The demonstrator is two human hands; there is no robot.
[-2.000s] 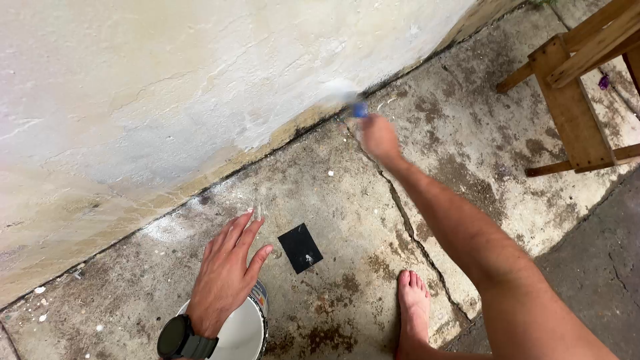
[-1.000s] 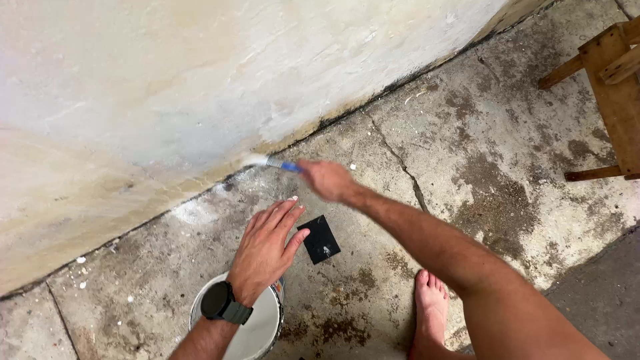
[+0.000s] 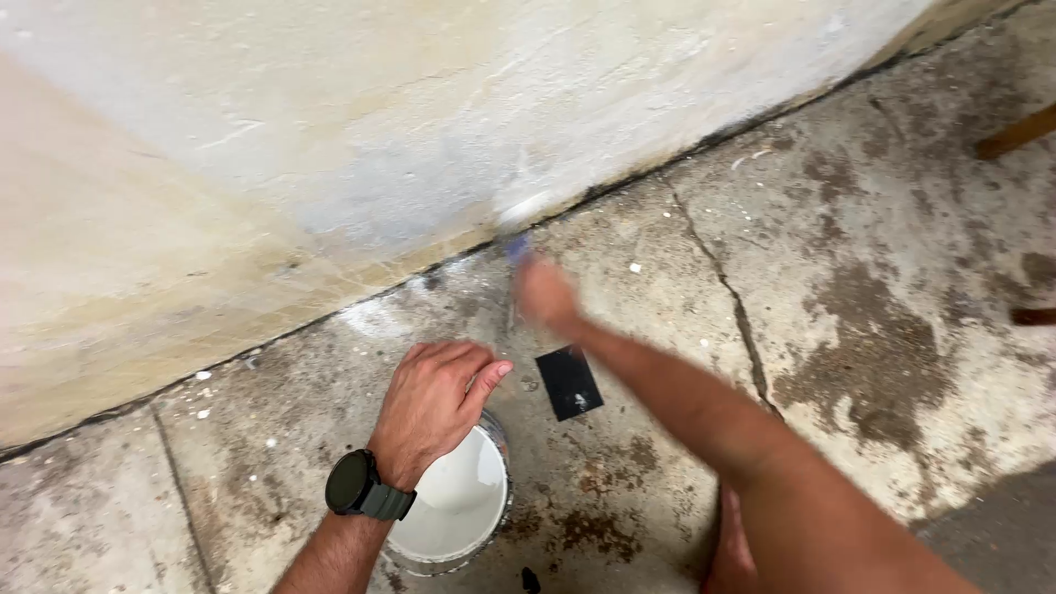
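My right hand (image 3: 546, 297), blurred, grips a paintbrush (image 3: 517, 246) with a blue part showing, its bristles at the foot of the plaster wall (image 3: 429, 124) where it meets the floor. Wet-looking white paint shows on the wall there. My left hand (image 3: 437, 396), with a dark watch on the wrist, hangs over the rim of a bucket of white paint (image 3: 458, 503); its thumb is apart from the bent fingers and nothing shows in it. Between the hands, a black square sheet (image 3: 569, 383) with a white smear lies on the concrete.
The stained concrete floor (image 3: 660, 313) has a long crack right of my right forearm and white paint specks. Wooden legs of a piece of furniture (image 3: 1019, 136) stand at the right edge. My bare foot (image 3: 730, 544) is partly hidden behind my right arm.
Along the wall's foot, my right hand has moved left with the brush, then stands a little right of its place one second ago. My left hand stays by the bucket. The view has shifted left.
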